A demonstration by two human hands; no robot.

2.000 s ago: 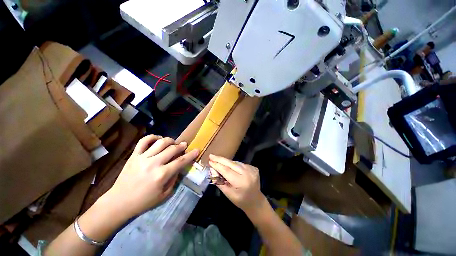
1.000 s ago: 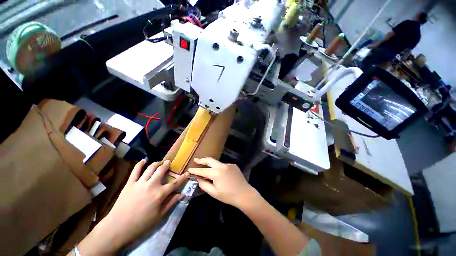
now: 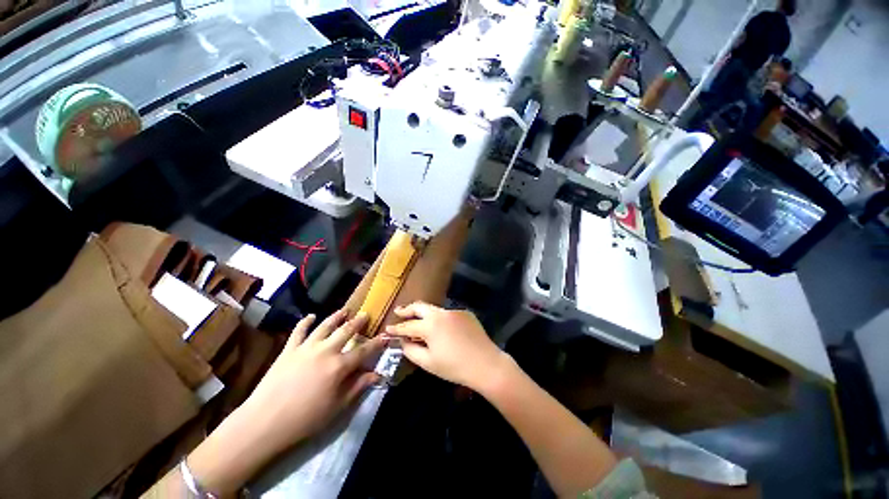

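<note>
A brown panel (image 3: 425, 281) lies under the sewing machine head and along its narrow arm (image 3: 322, 443). A yellow template strip (image 3: 388, 285) lies on the panel, running out from the needle area. My left hand (image 3: 317, 368) lies flat with fingers spread, fingertips pressing at the strip's near end and the panel's left edge. My right hand (image 3: 446, 343) is bent, thumb and fingertips close together at the panel's near end, right beside my left fingertips. Whether anything is between them is hidden. The needle area is too small to make out.
The white machine head (image 3: 429, 161) stands ahead. A stack of brown panels (image 3: 73, 361) with white pieces is at left. A green fan (image 3: 88, 127) is far left. A control screen (image 3: 755, 207) and a pale table (image 3: 770, 317) are at right. A person (image 3: 760, 44) is in the far background.
The view has tilted up and shows more background. The small metal object at my right fingertips two seconds ago no longer shows. Both hands remain at the strip's near end.
</note>
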